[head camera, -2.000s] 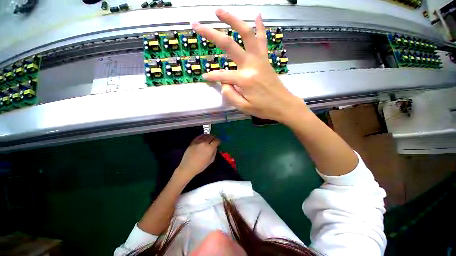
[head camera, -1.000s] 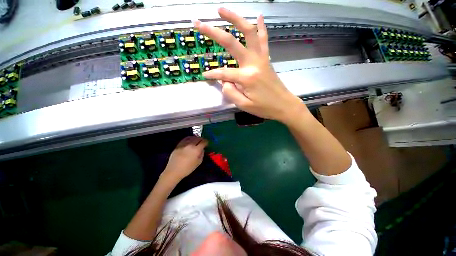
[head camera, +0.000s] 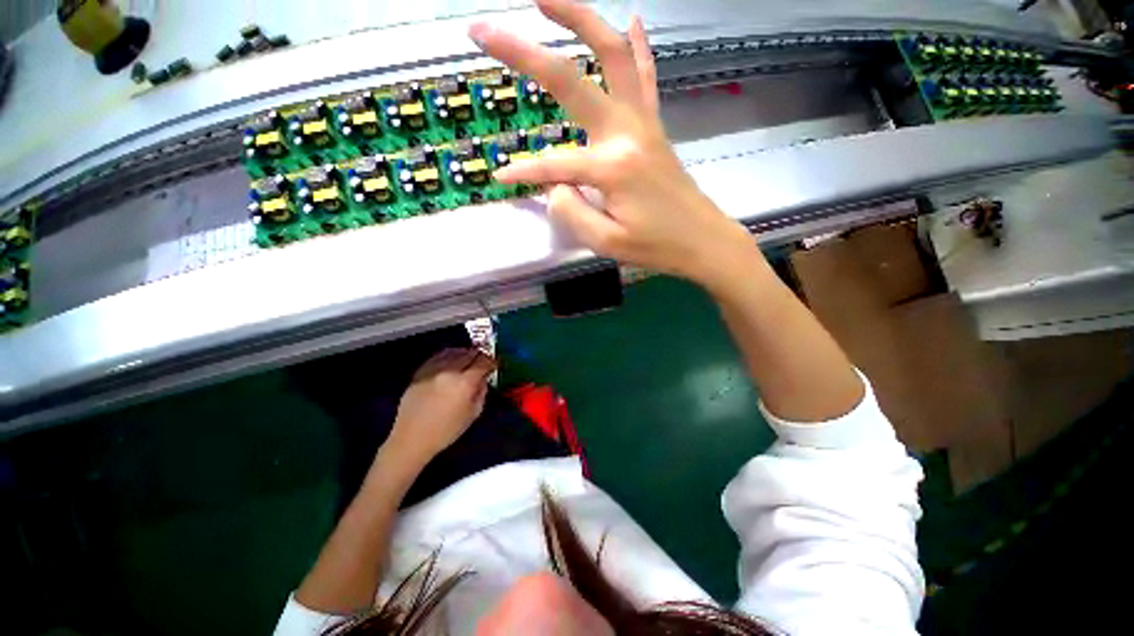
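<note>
A green populated PCB panel (head camera: 398, 186) lies across the conveyor rails in front of me, with rows of yellow-and-black transformers and small capacitors. My right hand (head camera: 622, 174) is over its right end, palm down, with several fingers spread and nothing seen in it. It hides part of the panel; whether it touches the boards is unclear. My left hand (head camera: 442, 395) is low by my lap, fingers curled, beside a white patterned strip (head camera: 481, 333). Whether it holds anything cannot be told.
Another panel (head camera: 982, 77) rides at the right, and part of one (head camera: 15, 267) shows at the left edge. The near rail (head camera: 373, 267) crosses before me. A yellow-labelled bottle (head camera: 105, 30) and dark loose components (head camera: 253, 42) are on the back shelf. A dark flat object (head camera: 583, 291) is below the rail.
The panels have shifted left in view, bringing the middle panel's right end under my right hand, which keeps its spread pose. The bottle has come into view. My left hand appears slightly lower and further left.
</note>
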